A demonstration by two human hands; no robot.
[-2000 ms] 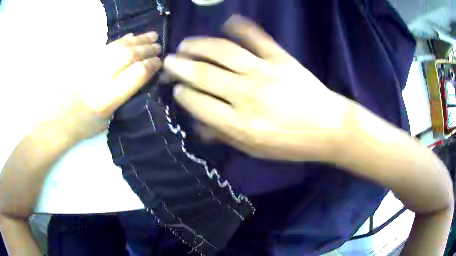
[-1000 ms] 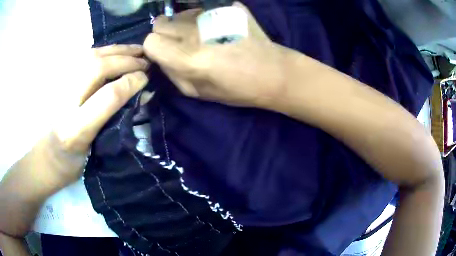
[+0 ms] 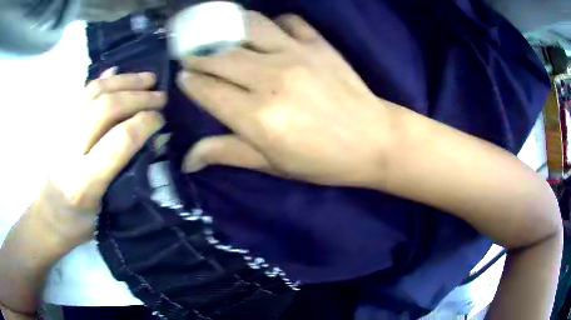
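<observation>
The dark ribbed waistband [image 3: 181,256] curves from the top left to the bottom, with pale stitch lines. White overlocked edge [image 3: 241,250] runs along its right side. The smooth navy body fabric [image 3: 313,231] lies to the right in loose folds. A small pale piece [image 3: 161,181] shows between band and body. My left hand [image 3: 116,125] rests on the band, fingertips near the seam. My right hand [image 3: 275,100] lies spread flat on the body fabric, thumb apart, fingertips near the seam. The needle cannot be made out.
A white knob [image 3: 208,28] hangs in front of my right fingers. A blurred grey machine part [image 3: 28,25] is at the top left. The white table [image 3: 87,275] shows at the left. A wooden edge [image 3: 553,128] with red-edged things is at the far right.
My right hand has opened from a pinch at the seam and spread over the body fabric. Both hands and the band sit further left in view. The white knob also appears further left.
</observation>
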